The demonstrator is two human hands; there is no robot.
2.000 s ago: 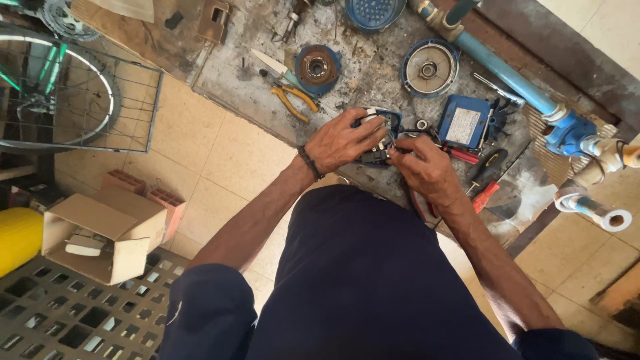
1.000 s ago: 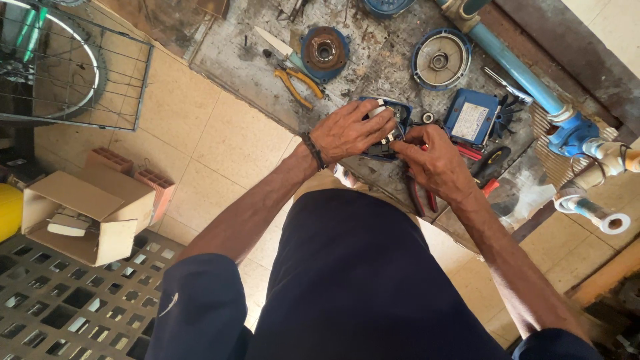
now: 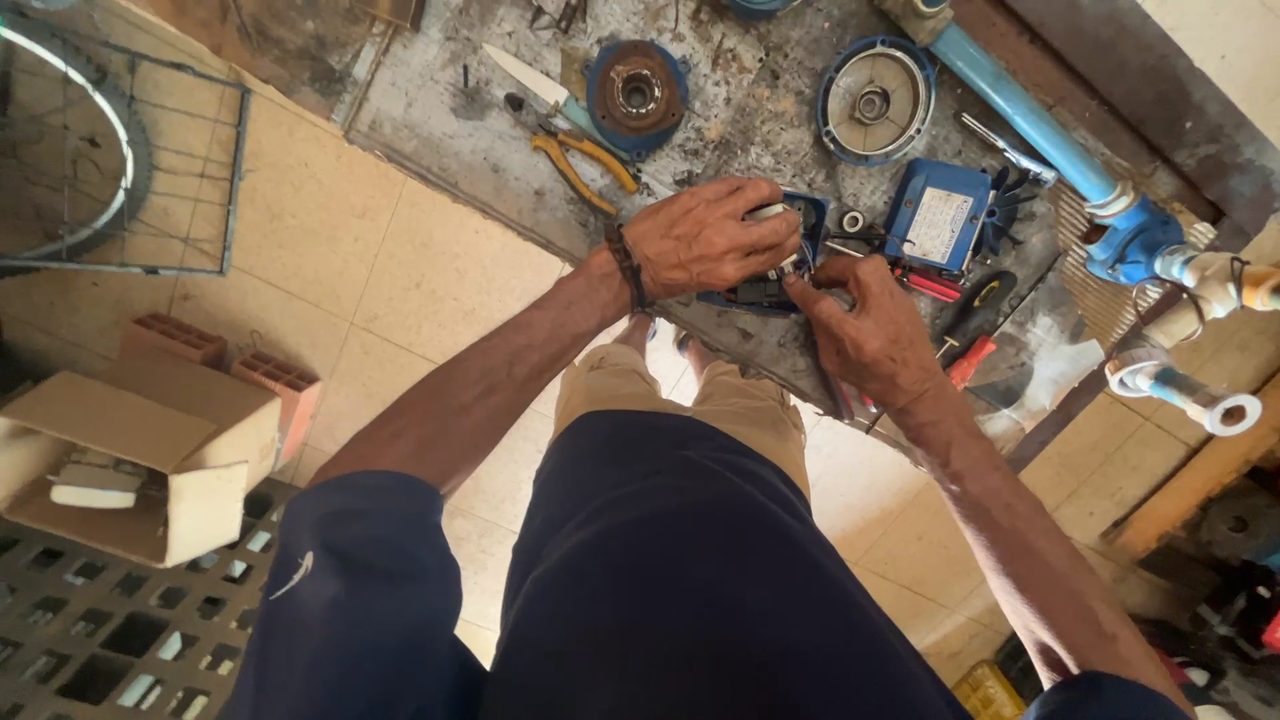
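Observation:
An open blue housing [image 3: 815, 215] with wires and dark parts inside lies at the workbench's near edge. Over its left side is my left hand [image 3: 715, 235], its fingers closed on a small whitish cylindrical part [image 3: 768, 212]. My right hand [image 3: 865, 320] is at the housing's right side, thumb and forefinger pinched near the wires; whether they grip one is too small to tell. Just right of the housing are a small metal ring [image 3: 852, 221] and a blue motor body [image 3: 938, 215] with a label and black fan [image 3: 1005, 212]. Part of the housing is hidden by my hands.
Yellow-handled pliers [image 3: 585, 170], a knife [image 3: 525, 75] and a blue-rimmed flange [image 3: 637, 98] lie behind my left hand. A round blue cover [image 3: 877, 100], screwdrivers [image 3: 970, 362] and blue pipework [image 3: 1030, 110] are to the right. A cardboard box [image 3: 130, 450] stands at the lower left.
Both hands stay at the blue housing. My left hand's fingers have shifted slightly over it, and my right hand remains beside it. The view has shifted somewhat.

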